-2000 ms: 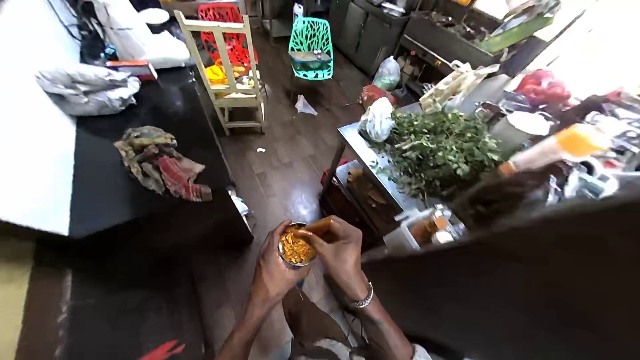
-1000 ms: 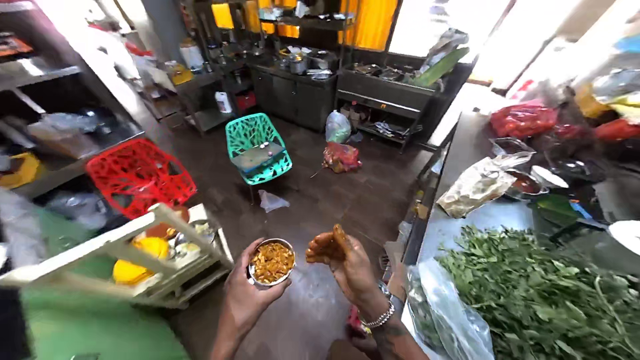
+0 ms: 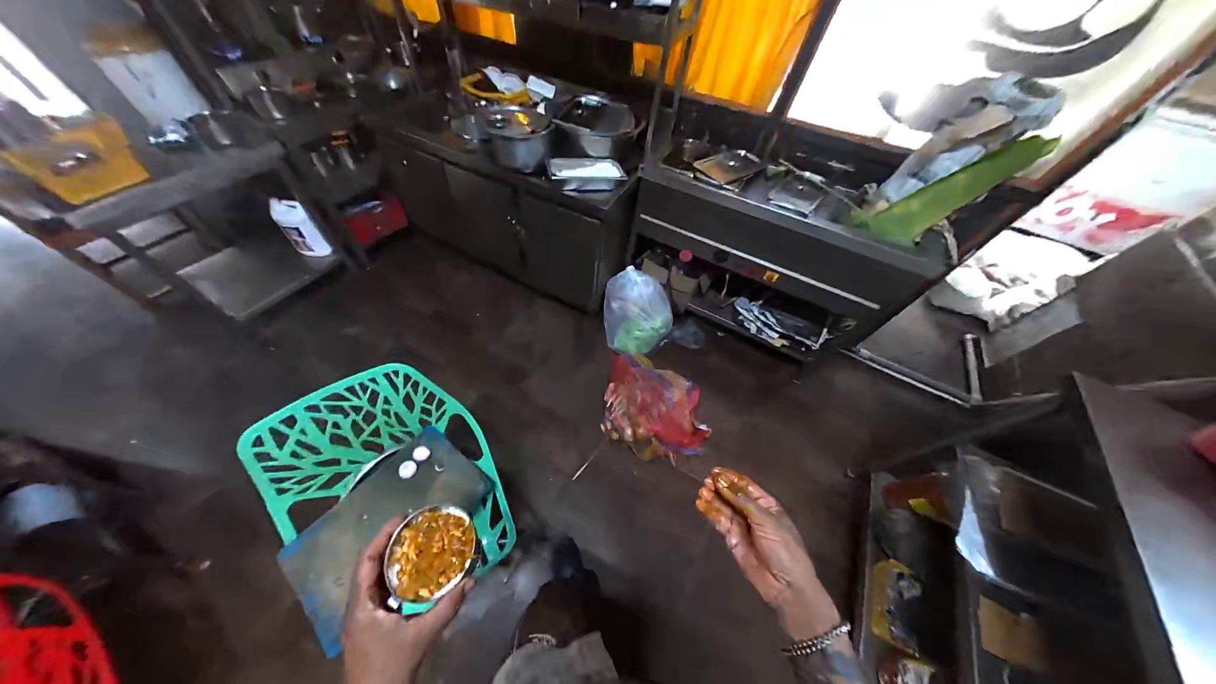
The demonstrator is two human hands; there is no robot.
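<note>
My left hand (image 3: pixel 399 622) holds a small round metal bowl (image 3: pixel 432 554) at the lower centre-left, its fingers wrapped around the rim's sides. Chopped orange-yellow food coated in sauce fills the bowl. To the right, my right hand (image 3: pixel 755 537) is raised palm up with nothing seen in it; its fingers are bent together and smeared with orange-brown sauce. A metal chain bracelet (image 3: pixel 817 640) circles the right wrist. Behind the bowl, a board or tray (image 3: pixel 380 522) with two small white round things lies across a green plastic chair (image 3: pixel 356 418).
A red net sack (image 3: pixel 655 404) and a plastic bag with green contents (image 3: pixel 636 309) lie on the floor ahead. Dark cabinets (image 3: pixel 513 228) carry pots (image 3: pixel 518 138). A metal counter (image 3: pixel 1149 494) with shelves stands at right, and part of a red chair (image 3: pixel 47 636) shows at lower left.
The right hand, at the bowl two seconds ago, is now apart from it. The left hand still holds the bowl. The view has moved on to the green chair and cabinets.
</note>
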